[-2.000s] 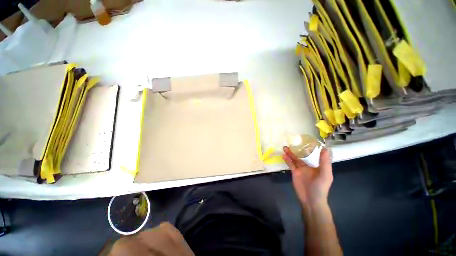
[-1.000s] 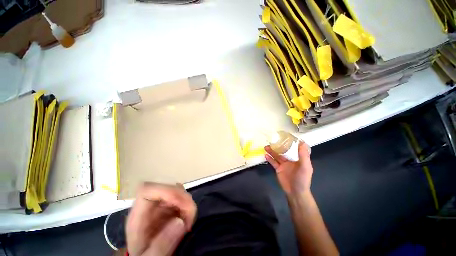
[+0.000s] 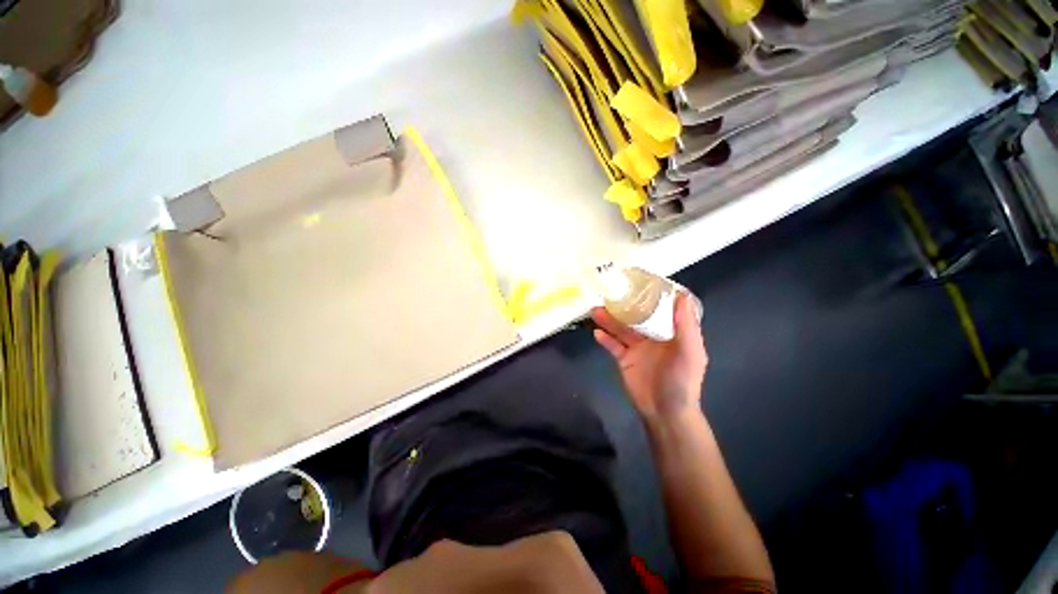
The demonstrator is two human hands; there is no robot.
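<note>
A beige bag panel [image 3: 337, 302] lies on the white table with narrow yellow edging down both sides and two grey patches at its far edge. A yellow binding tail [image 3: 193, 448] sticks out at its near left corner. My right hand [image 3: 661, 360] holds a glue bottle [image 3: 638, 304] with amber contents and a white label, just off the near table edge, right of the panel. My left hand [image 3: 288, 573] is at the bottom edge beside a red band, largely cut off; its fingers are hidden.
Stacked panels with yellow tabs [image 3: 743, 128] stand at the far right. A smaller yellow-edged pile [image 3: 26, 383] lies at left on a specked board [image 3: 99, 371]. Yellow tape [image 3: 545, 304] is near the panel's right corner. A white-rimmed bucket [image 3: 279, 519] is below the table edge. A spare bottle [image 3: 33, 91] is at far left.
The view has swung right, so the table things sit further left and tilted. My left hand rose into view, then dropped to the bottom edge. My right hand still holds the bottle.
</note>
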